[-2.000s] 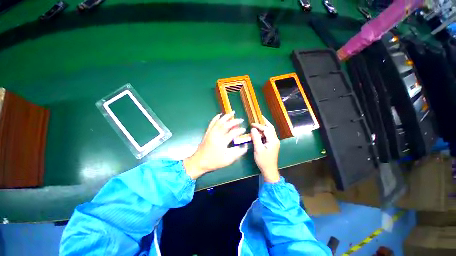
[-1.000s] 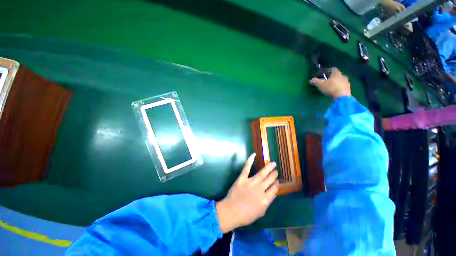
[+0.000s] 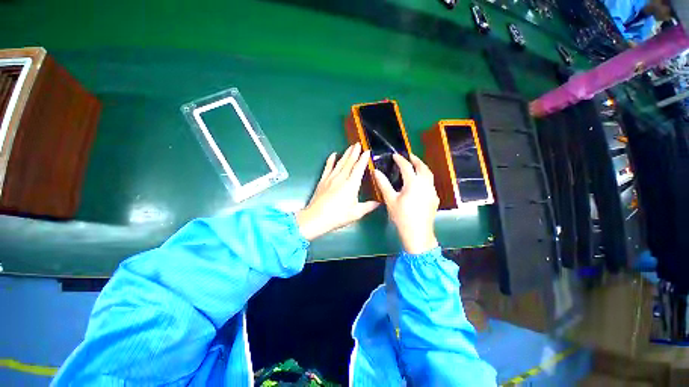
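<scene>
A stack of orange-brown frames (image 3: 352, 130) stands on the green bench in front of me. A glossy dark panel (image 3: 384, 130) lies in its top window. My left hand (image 3: 336, 189) rests against the stack's left side, fingers at the near left edge. My right hand (image 3: 410, 198) has its fingertips on the near part of the panel, thumb and fingers apart. Whether the right fingers grip the panel or only touch it cannot be told. The panel's near end is partly hidden by the fingers.
A second stack with a dark panel on top (image 3: 470, 162) is at right, beside a black compartment tray (image 3: 517, 189). A clear plate with white border (image 3: 236, 143) lies left. A tall brown stack (image 3: 57, 140) is far left. A pink sleeve (image 3: 612, 69) reaches in at upper right.
My right hand has come back from the far side of the bench to the frame stack. A dark panel now fills the stack's window, which was hollow before.
</scene>
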